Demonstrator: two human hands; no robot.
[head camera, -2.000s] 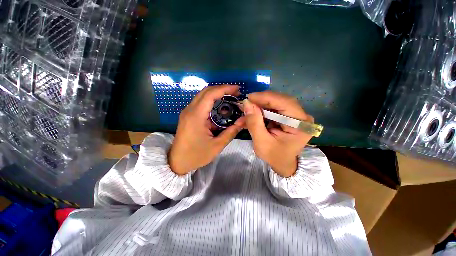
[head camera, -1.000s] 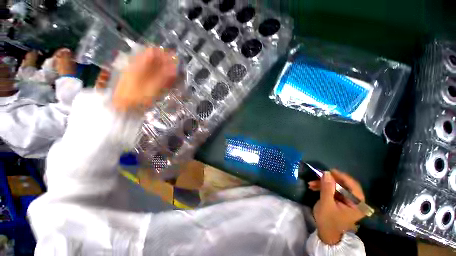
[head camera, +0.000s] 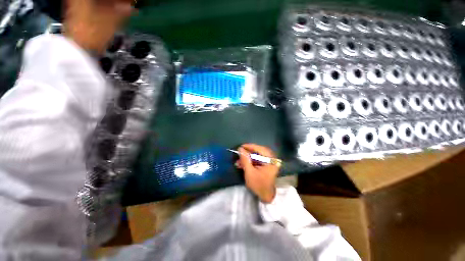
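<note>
My right hand (head camera: 259, 171) holds a slim, pale fine-point tool (head camera: 261, 158), its dark tip pointing left near the right end of a small blue dotted sheet (head camera: 186, 167) on the dark green mat. My left hand (head camera: 99, 23) is raised at the top left, blurred and partly cut off by the top edge, over the far end of the blister tray of black cases (head camera: 145, 104). Whether it holds anything cannot be told.
A clear bag with a bright blue sheet (head camera: 213, 85) lies beyond the bare sheet, a dark round part (head camera: 276, 98) at its right. A blister tray of white-ringed parts (head camera: 375, 104) fills the right. An open cardboard carton (head camera: 331, 214) stands at the lower right bench edge.
The view has swung right. My left hand, which held a round case two seconds ago, is away at the far left tray. My right hand still holds the tool, now by the blue sheet's right end.
</note>
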